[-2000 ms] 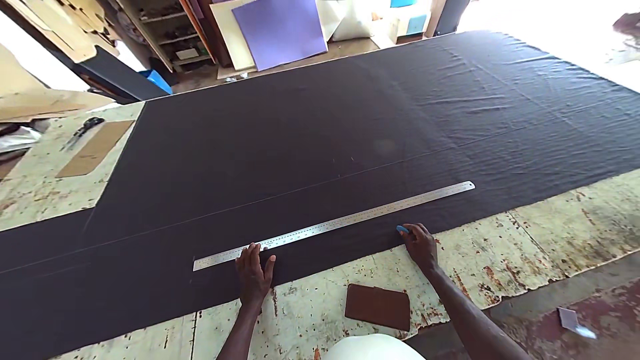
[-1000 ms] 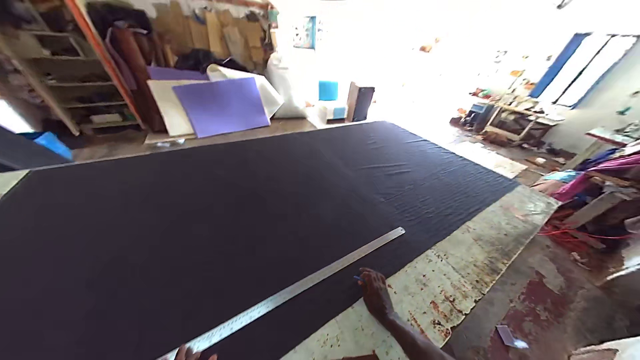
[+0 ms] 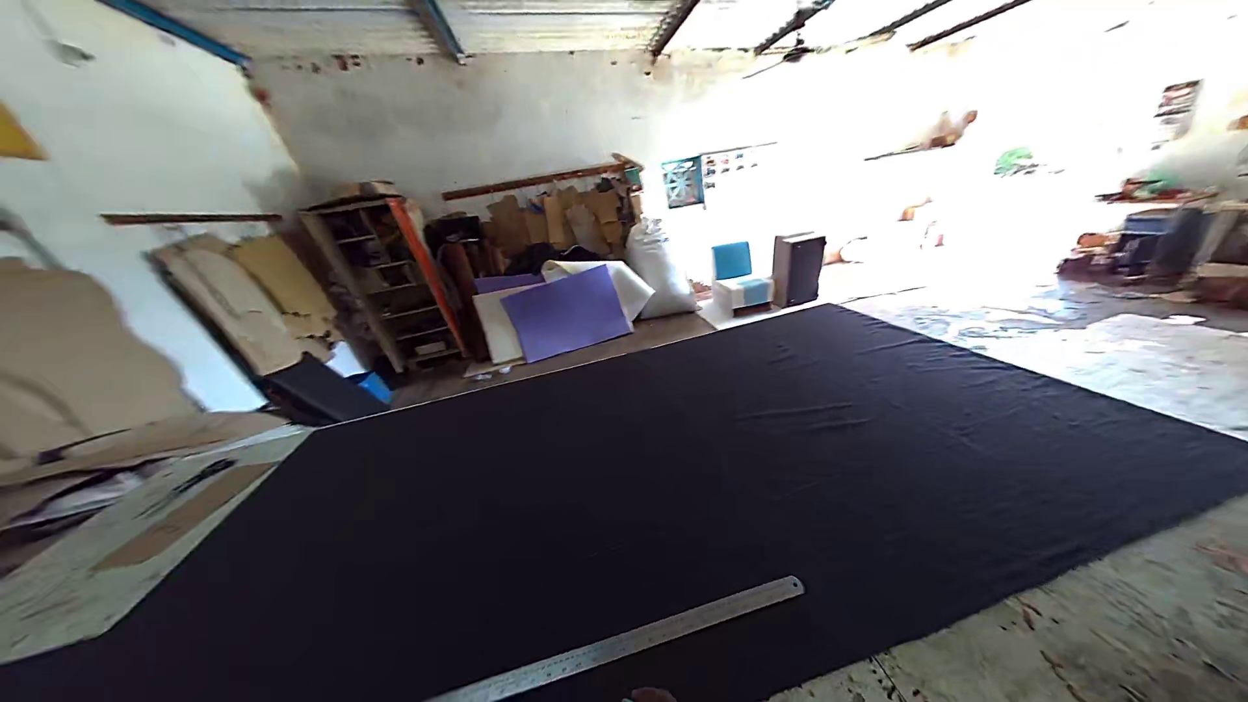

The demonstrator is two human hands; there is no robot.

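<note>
A large sheet of dark fabric (image 3: 546, 487) lies spread over the work table (image 3: 1102, 624), with a few wrinkles toward its far right part. On the cloth near the bottom of the view rests a long steel ruler (image 3: 634, 639), slanting up to the right, its near end cut off by the frame. Only a small bit of a hand, seemingly my right hand (image 3: 651, 694), shows at the bottom edge just below the ruler; what it holds is hidden. My left hand is out of view.
Brown cardboard (image 3: 185, 517) and dark scissors (image 3: 210, 473) lie on the table's left part. Beyond the far edge stand a purple sheet (image 3: 567, 317), a shelf unit (image 3: 390, 283), a white sack (image 3: 661, 273) and a blue and white chair (image 3: 741, 278). Cardboard patterns (image 3: 551, 224) hang on the wall.
The view has swung up toward the room. Both hands showed by the ruler two seconds ago; now the left is out of frame and only a sliver of one hand remains.
</note>
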